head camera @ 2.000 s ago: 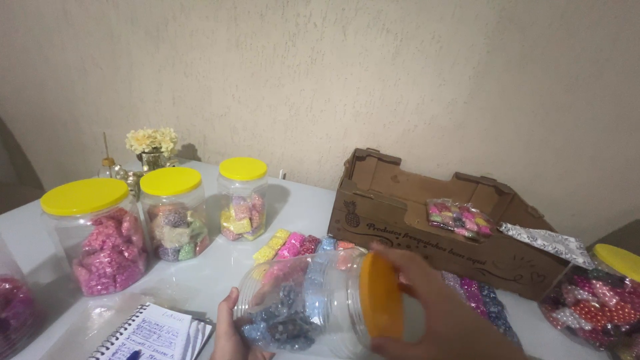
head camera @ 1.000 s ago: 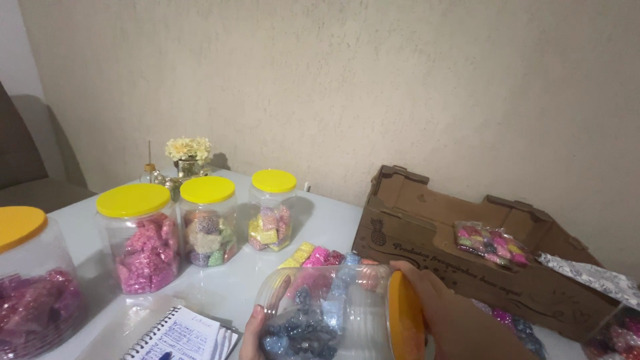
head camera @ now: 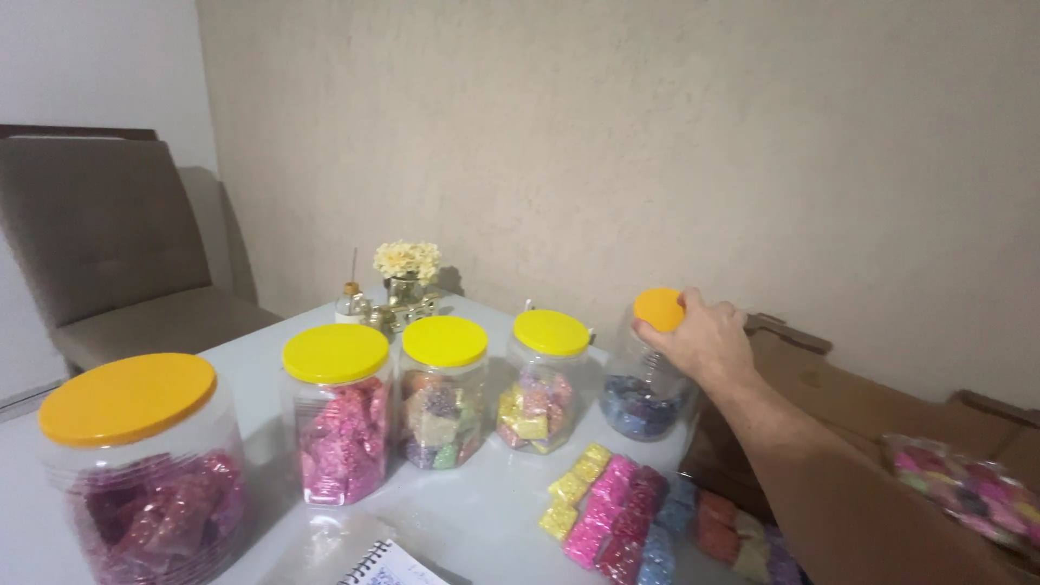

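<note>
My right hand [head camera: 705,340] grips the orange lid [head camera: 659,309] of a clear plastic jar [head camera: 647,394] with blue and dark glittery packets in its lower part. This jar stands upright at the right end of a row of jars, beside the yellow-lidded jar [head camera: 544,386] of yellow and pink packets. Rows of small glittery packets [head camera: 605,512] in yellow, pink, red and blue lie on the table in front of it. My left hand is out of view.
More lidded jars stand to the left: mixed packets [head camera: 443,406], pink packets [head camera: 341,431], and an orange-lidded jar [head camera: 150,487]. A spiral notebook [head camera: 398,566] lies at the front edge. A cardboard box [head camera: 861,390] is at right, a flower vase [head camera: 406,280] behind, a chair [head camera: 114,244] at left.
The jar of blue packets, tilted between both hands before, now stands upright at the back with my right hand on its lid. My left hand has left the view, which has swung left.
</note>
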